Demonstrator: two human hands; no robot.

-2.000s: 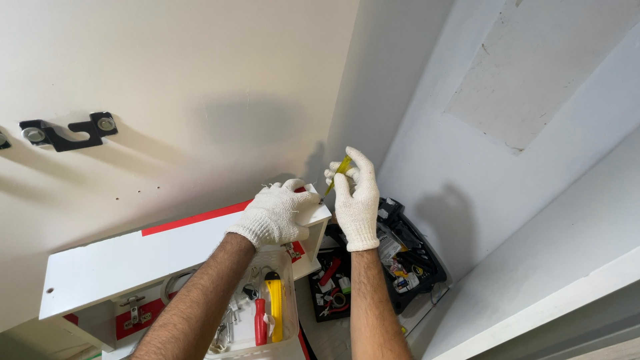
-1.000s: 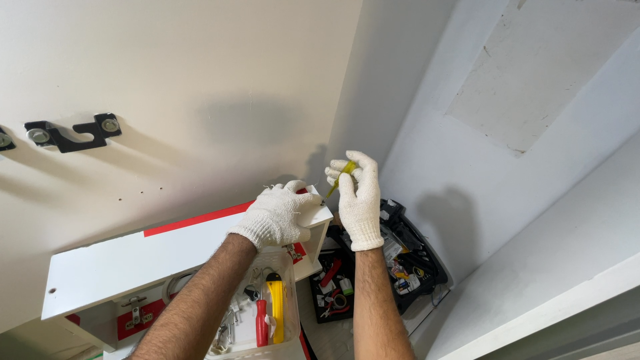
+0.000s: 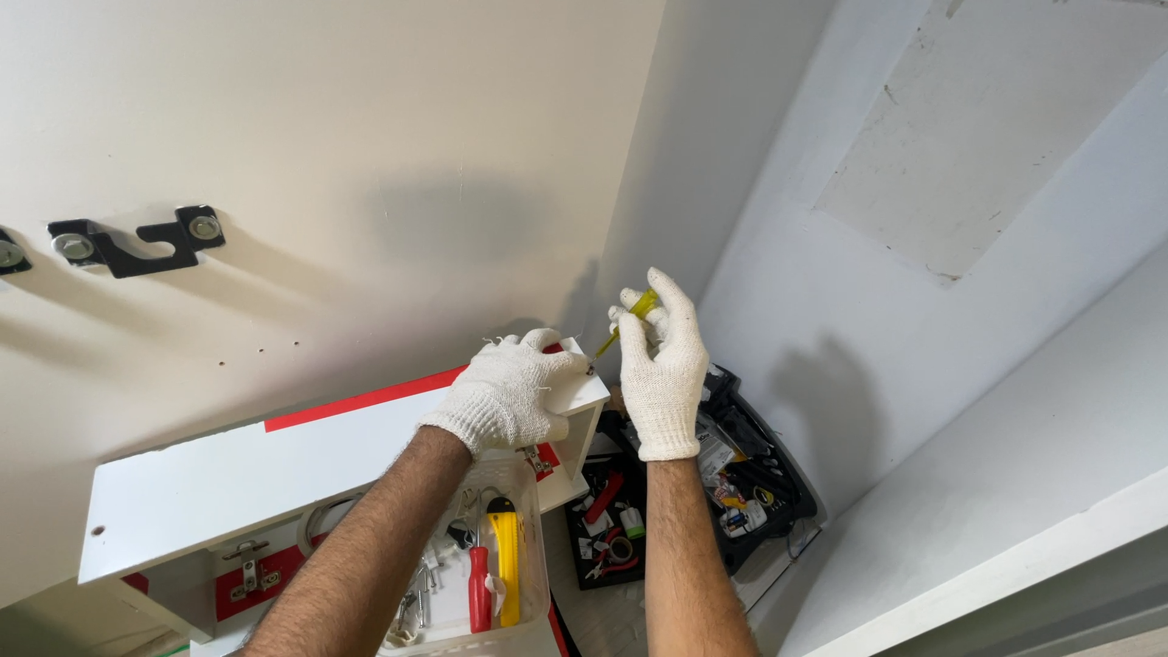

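In a white knitted glove, my right hand (image 3: 666,365) holds a screwdriver with a yellow translucent handle (image 3: 643,304) between thumb and fingers. Its shaft slants down-left to the right end of a white cabinet's top panel (image 3: 274,474). The tip is at or close to a small dark spot near the panel's corner; contact cannot be told. My left hand (image 3: 506,392), also gloved, rests on that end of the panel with fingers bent beside the spot. Whether its fingers pinch a small part is hidden. A red strip (image 3: 365,400) runs along the panel's rear edge.
Below my left forearm, a clear plastic bin (image 3: 538,557) holds a red-handled screwdriver (image 3: 479,589), a yellow utility knife (image 3: 505,557) and screws. An open black toolbox (image 3: 794,474) stands on the floor beside a black tray (image 3: 579,547). Black metal brackets (image 3: 146,255) are bolted to the wall.
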